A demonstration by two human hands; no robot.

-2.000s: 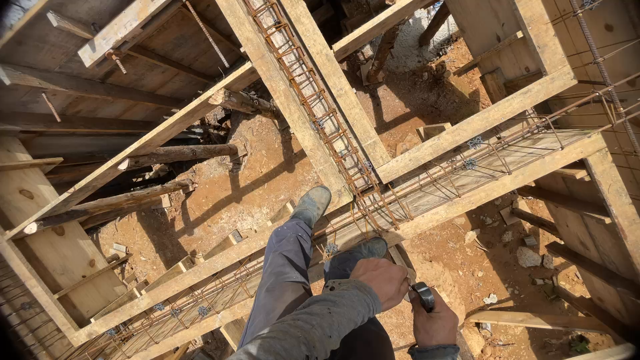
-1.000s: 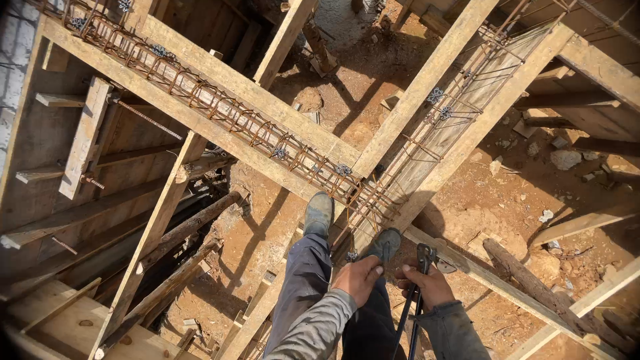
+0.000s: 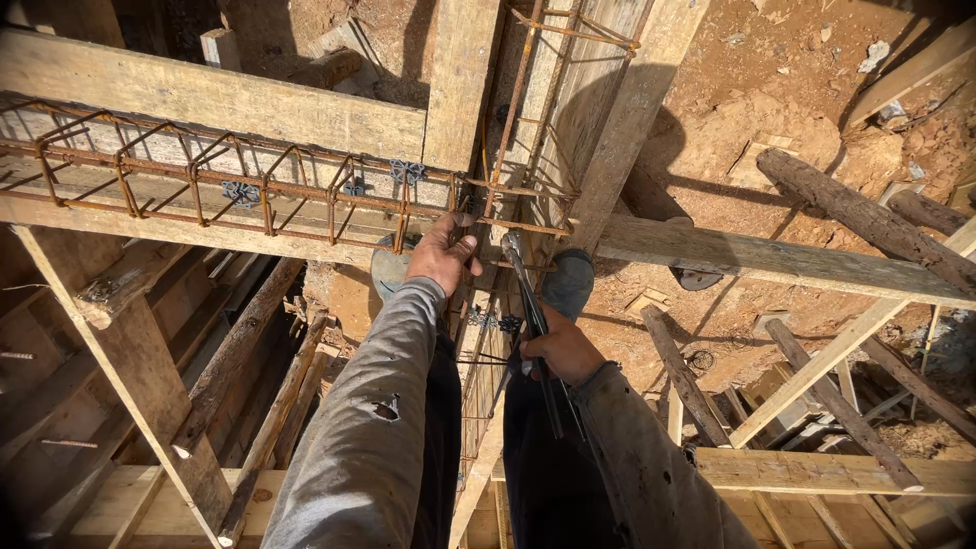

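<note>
My left hand (image 3: 444, 255) is at the right end of a rusty rebar cage (image 3: 191, 179), its fingertips at the bars where two beam forms meet. Whether its fingers grip a bar is unclear. My right hand (image 3: 564, 349) holds steel pincers (image 3: 526, 278), their head just below the stirrup corner bars and their dark handles running down past my palm. Several dark plastic spacers (image 3: 242, 193) sit on the cage. Another spacer (image 3: 508, 323) lies between my legs, left of my right hand. A second run of rebar (image 3: 520, 91) goes up through the other wooden form.
My boots (image 3: 568, 282) stand on either side of the narrow form, by its timber edges. A plank (image 3: 778, 255) extends right from the joint. Log props (image 3: 862, 213) and reddish soil (image 3: 732, 137) lie lower down. Deep timber formwork (image 3: 145, 335) drops away at left.
My left hand has moved forward to the bars at the joint. The pincers, upright beside my legs one second ago, now point forward to the bars. The view has turned and come closer.
</note>
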